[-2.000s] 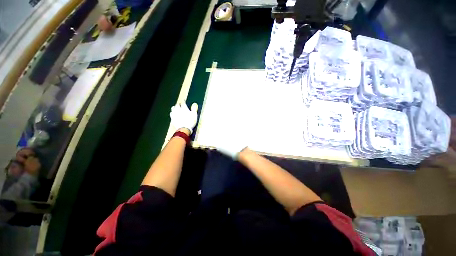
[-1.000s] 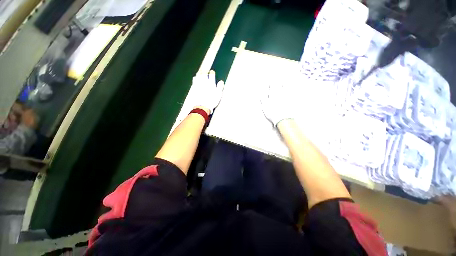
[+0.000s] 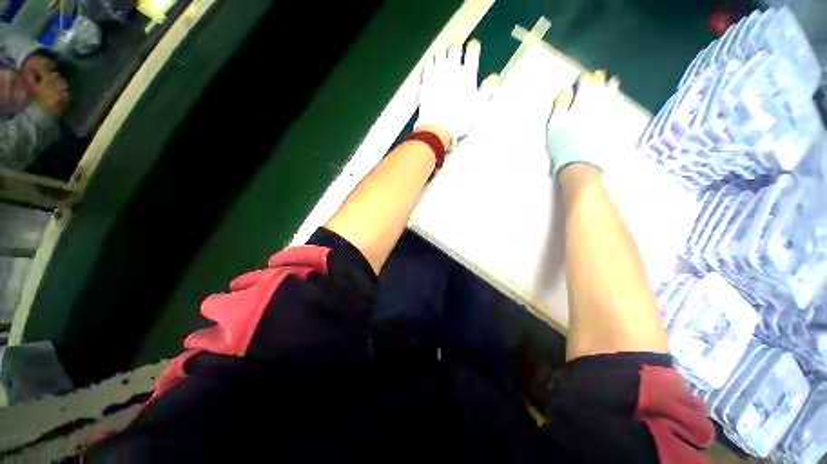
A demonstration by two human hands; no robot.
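The white work board [image 3: 490,217] lies tilted across the view in front of me, with pale tape [image 3: 532,34] at its far corner. My left hand [image 3: 451,95], in a white glove with yellowish fingertips and a dark red band at the wrist, lies with fingers spread at the board's left edge and the pale rail. My right hand [image 3: 581,122], in a white glove with a pale green cuff, rests palm down on the far part of the board, fingers apart. I see nothing held in either hand.
Stacked white printed pieces [image 3: 716,326] stand in piles along the right. A dark green conveyor channel [image 3: 227,181] with a pale rail [image 3: 363,163] runs on the left. Another person's hands [image 3: 47,86] show at the upper left. A small red thing [image 3: 720,23] is at the top right.
The view has turned, so the board and piles look more tilted. My right hand has moved from the board's near edge to its far part. My left hand has moved farther forward along the rail.
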